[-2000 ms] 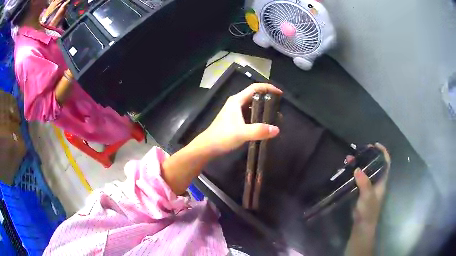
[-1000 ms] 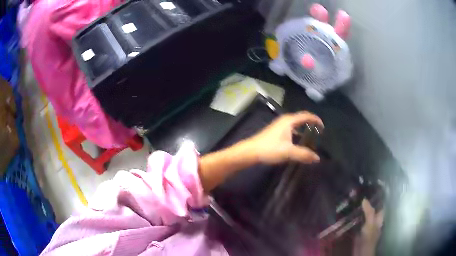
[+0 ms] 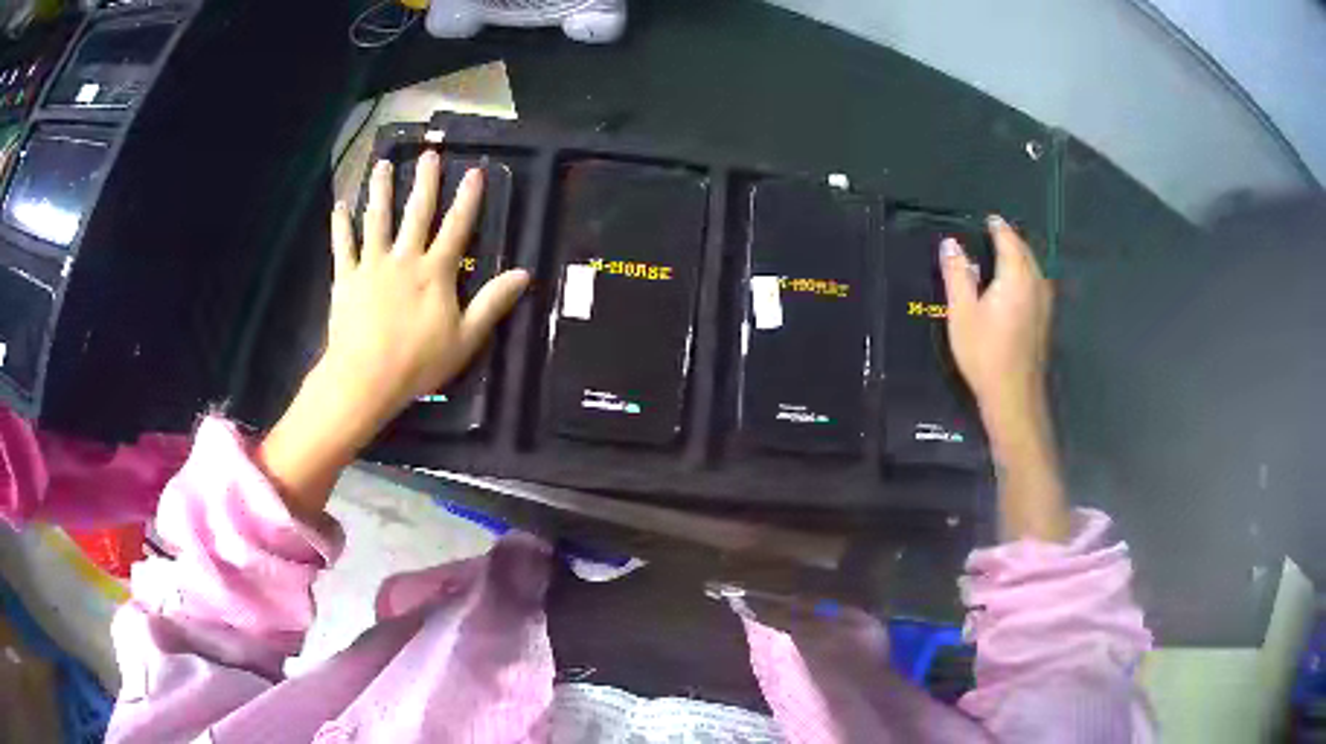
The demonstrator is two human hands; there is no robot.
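Observation:
A black four-pocket tray [image 3: 720,472] lies on the dark bench in front of me. Each pocket holds a black glossy unit lying flat, with yellow print and small white and green marks. My left hand [image 3: 400,298] lies spread flat over the leftmost unit [image 3: 463,393], hiding much of it. My right hand [image 3: 1001,313] rests on the right part of the rightmost unit [image 3: 923,364], fingers apart. The two middle units, the left one [image 3: 628,342] and the right one [image 3: 807,356], are uncovered, each with a white label near its left edge.
A thick black tray stack [image 3: 146,218] stands at the left, with glossy units in its top tray. A pale paper sheet [image 3: 473,90] lies behind the tray. The base of a white fan [image 3: 531,15] shows at the top edge. A pink sleeve [image 3: 87,472] shows at the left.
The units held in both hands before are out of them, and four units now lie in the tray. Both hands are spread over the outer units. The view has turned down onto the tray.

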